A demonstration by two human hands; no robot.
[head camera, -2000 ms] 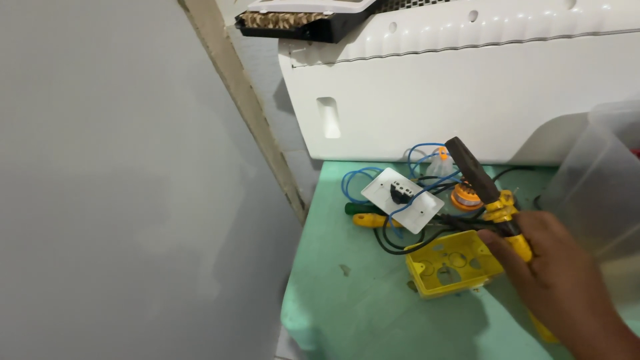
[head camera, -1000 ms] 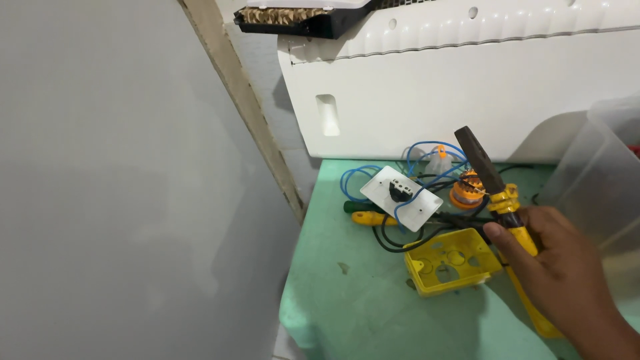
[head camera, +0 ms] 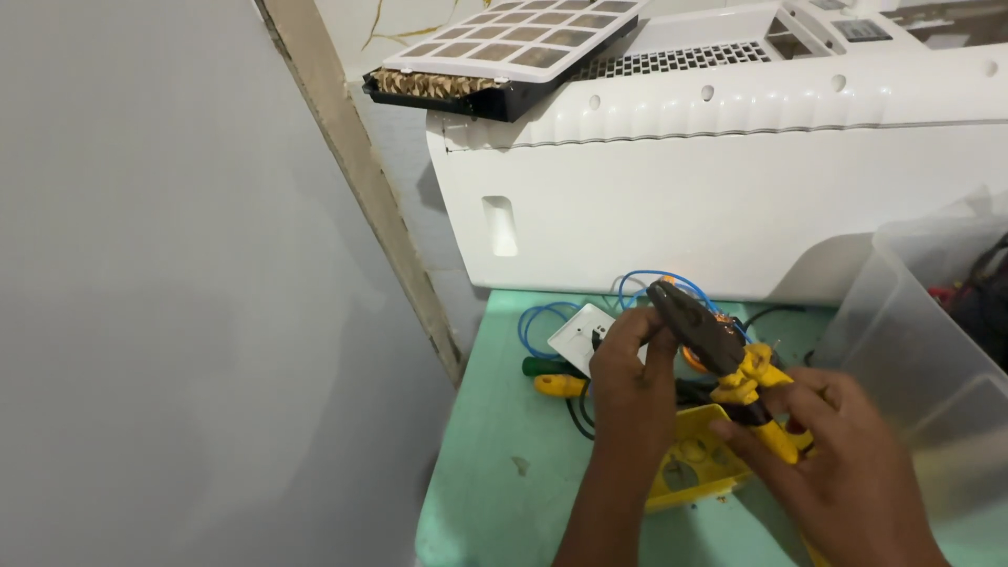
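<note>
My right hand (head camera: 835,449) holds combination pliers (head camera: 709,339) by their yellow handles, the dark jaws pointing up and to the left. Beside the jaws is my left hand (head camera: 638,378), its thumb and fingertips together near the jaw tip; whether they pinch something small or touch the jaws is unclear. Behind that hand lies a white faceplate (head camera: 581,335), partly hidden. Below the hands sits a yellow plastic electrical box (head camera: 697,472). Blue wire (head camera: 529,323) loops beside the faceplate. A yellow handle (head camera: 561,385) and a green handle (head camera: 545,366) lie left of my left hand.
A long white plastic housing (head camera: 646,213) stands along the back of the green table (head camera: 480,472), with a black tray under a white grid cover (head camera: 512,47) on top. A translucent bin (head camera: 906,331) is at the right. The grey wall (head camera: 197,276) is on the left.
My left hand has come into view and reached up to the pliers' jaws. The pliers, upright before in my right hand, now lean more to the left.
</note>
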